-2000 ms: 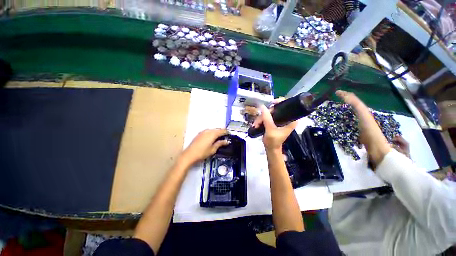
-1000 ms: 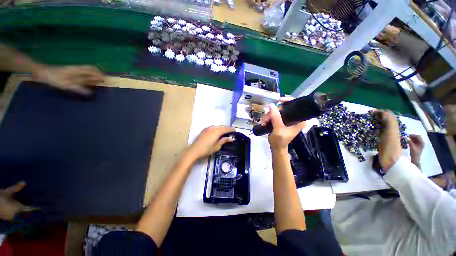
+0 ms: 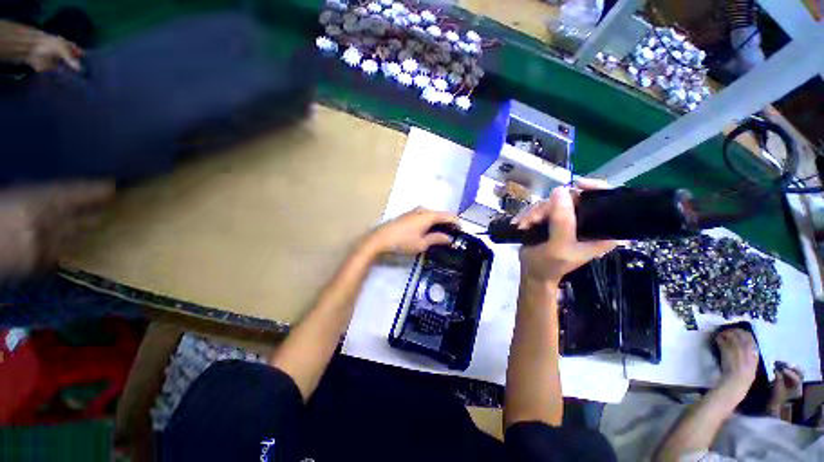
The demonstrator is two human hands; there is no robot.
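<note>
A black plastic housing (image 3: pixel 443 302) lies open side up on the white sheet (image 3: pixel 366 316), with a round detail and grille inside. My left hand (image 3: pixel 411 233) holds its upper end, fingers over the edge. My right hand (image 3: pixel 562 236) is wrapped around the black electric screwdriver (image 3: pixel 632 213), which is tilted nearly level. Its tip end is at the front of the blue-sided screw feeder (image 3: pixel 519 162). Whether a screw is on the tip cannot be seen.
More black housings (image 3: pixel 640 307) lie right of my right forearm, beside a pile of small metal parts (image 3: pixel 723 275). A neighbour's hand (image 3: pixel 736 354) holds a dark piece at right. At left, blurred hands (image 3: pixel 45 226) hold a dark mat (image 3: pixel 208 81). Wired white parts (image 3: pixel 397 45) lie on the green conveyor.
The dark mat at left has been lifted off the bench and moved up and left. The view has shifted. The screwdriver is nearer level. The neighbour's hand at right has moved down from the pile.
</note>
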